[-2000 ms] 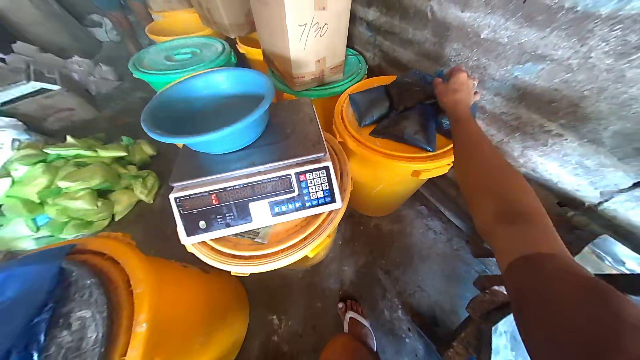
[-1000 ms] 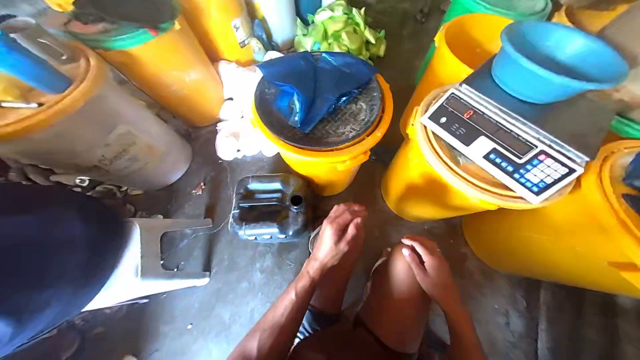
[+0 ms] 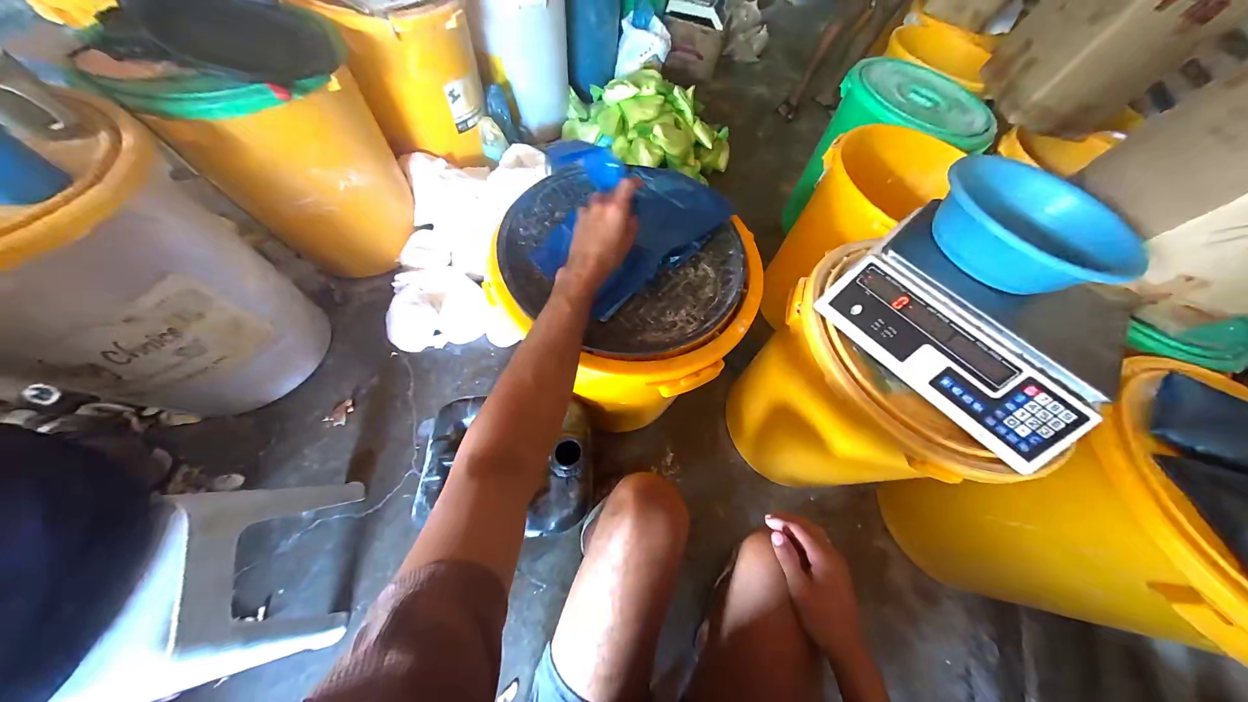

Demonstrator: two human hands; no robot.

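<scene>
My left hand (image 3: pixel 606 226) reaches forward over a round black tray (image 3: pixel 673 307) set on a yellow bucket (image 3: pixel 624 390), its fingers closed on a blue plastic bag (image 3: pixel 600 168) that is blurred. More blue plastic bags (image 3: pixel 678 210) lie flat on the tray beneath and beside the hand. My right hand (image 3: pixel 814 575) rests on my right knee with nothing visible in it. To the right, a white digital scale (image 3: pixel 960 341) stands on a lidded yellow bucket (image 3: pixel 838 409), and a blue plastic basin (image 3: pixel 1033 229) sits on its platform.
A black jerrycan (image 3: pixel 453 453) is on the floor below the tray. White bags (image 3: pixel 444 292) lie left of it, and a pile of light-green bags (image 3: pixel 648 127) behind it. A person's dark clothing and a white plastic stool (image 3: pixel 205 556) are at left. Black bags (image 3: pixel 1204 414) lie at right.
My left hand has moved from near my knee forward onto the tray and taken hold of blue plastic. My right hand remains at my knee. The view has shifted.
</scene>
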